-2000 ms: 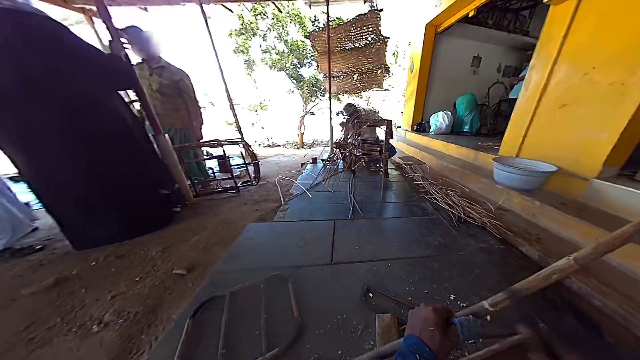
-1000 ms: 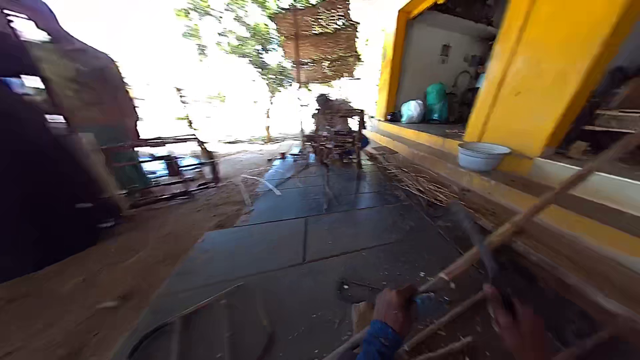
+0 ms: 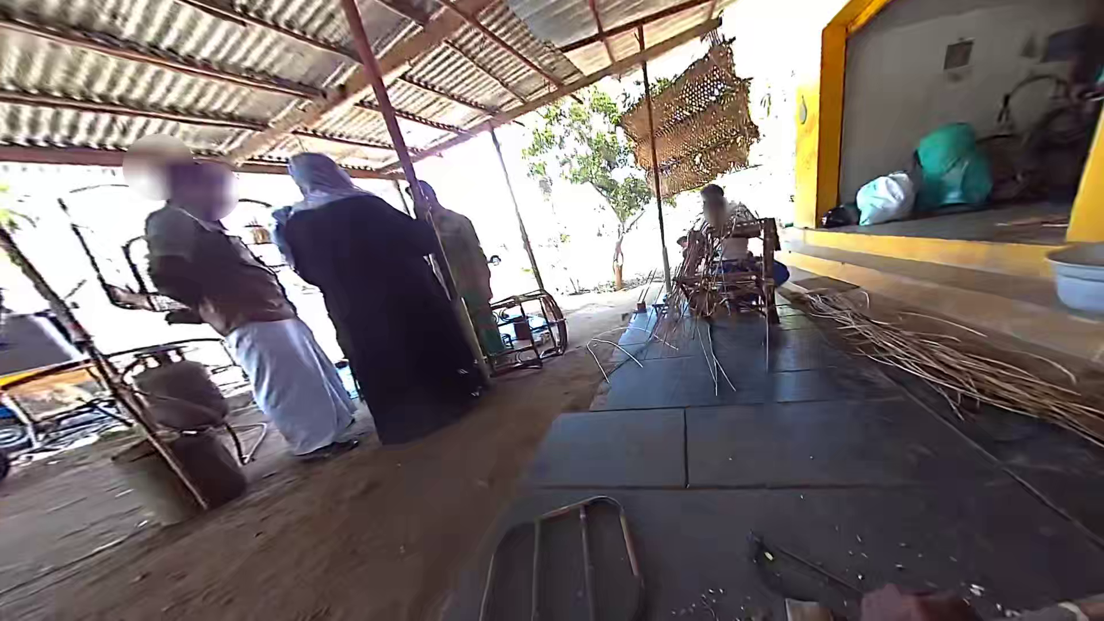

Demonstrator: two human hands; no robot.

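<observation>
At the bottom right edge, part of my left hand shows, blurred and cut off by the frame. Just right of it a short piece of a pale cane pole enters the view; whether the hand is closed on it cannot be told. Left of the hand lies the end of a wooden block. A thin dark tool or rod rests on the dark tiles near small pale chips. Further left, a bent cane frame with crossing bars lies on the floor. My right hand is out of view.
Several people stand left on bare earth, one in a dark robe. Ahead, a person sits behind a partly woven cane frame. Loose cane strips lie along the steps at right, with a grey basin and filled sacks.
The view has swung up and left. A second ago both hands were visible at the pole, the right with a dark curved tool; now only part of the left shows.
</observation>
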